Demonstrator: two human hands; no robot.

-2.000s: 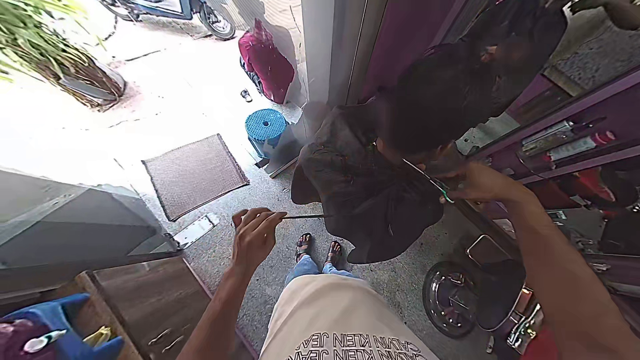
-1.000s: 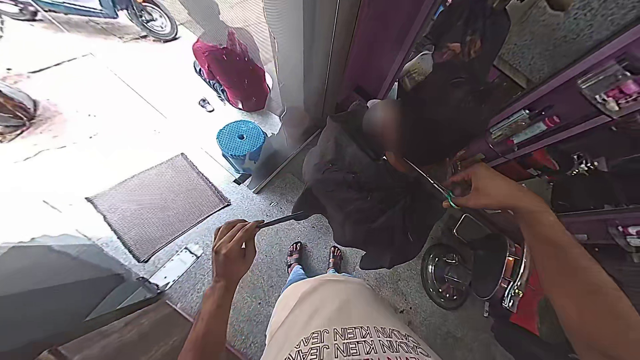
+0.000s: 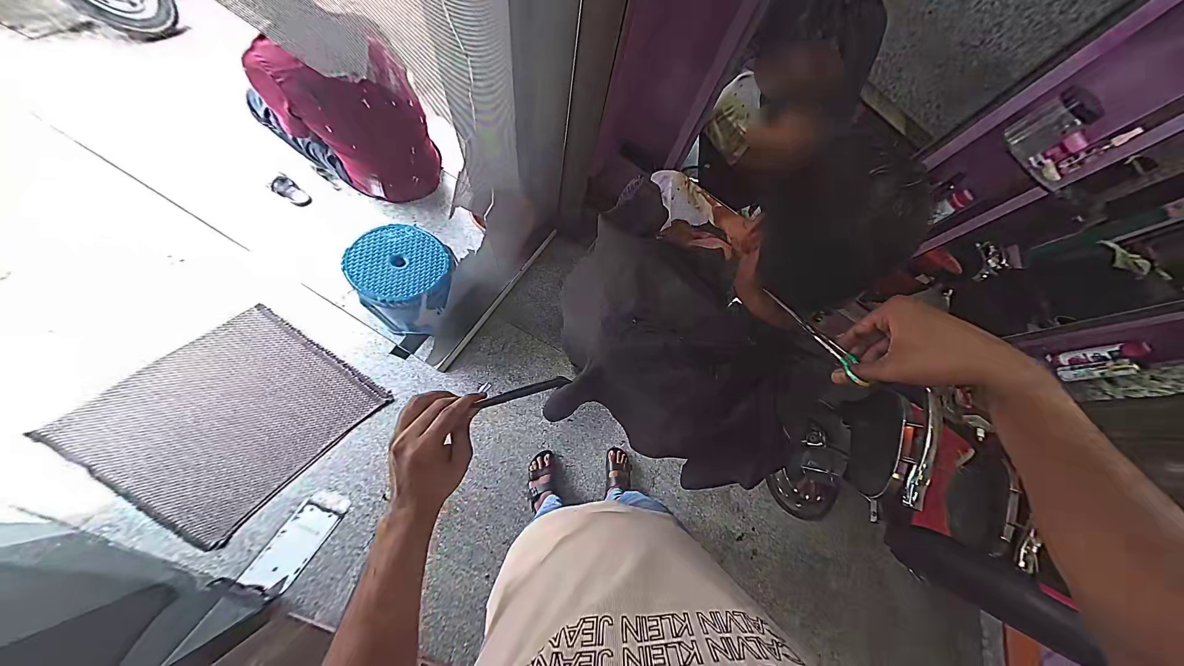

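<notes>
A person with dark hair (image 3: pixel 842 222) sits in front of me under a black barber's cape (image 3: pixel 675 351). My left hand (image 3: pixel 430 453) holds a black comb (image 3: pixel 523 392) by one end; its other end points toward the cape's left edge. In my right hand (image 3: pixel 897 347), at the right side of the person's head, is a pair of scissors (image 3: pixel 814 335) with a green finger ring. The blades point up and left, beside the neck and hair. Whether the blades touch the hair, I cannot tell.
A barber's chair (image 3: pixel 925 462) stands at the lower right, partly covered. Purple shelves (image 3: pixel 1027 199) with bottles and jars line the right. A blue plastic stool (image 3: pixel 398 268) is by the doorway, near a floor mat (image 3: pixel 222 416). Beyond it a person in maroon (image 3: pixel 351 120) is bent low.
Both hands keep their hold on the comb and scissors. The view has shifted, so the stool and doorway now lie elsewhere in it.
</notes>
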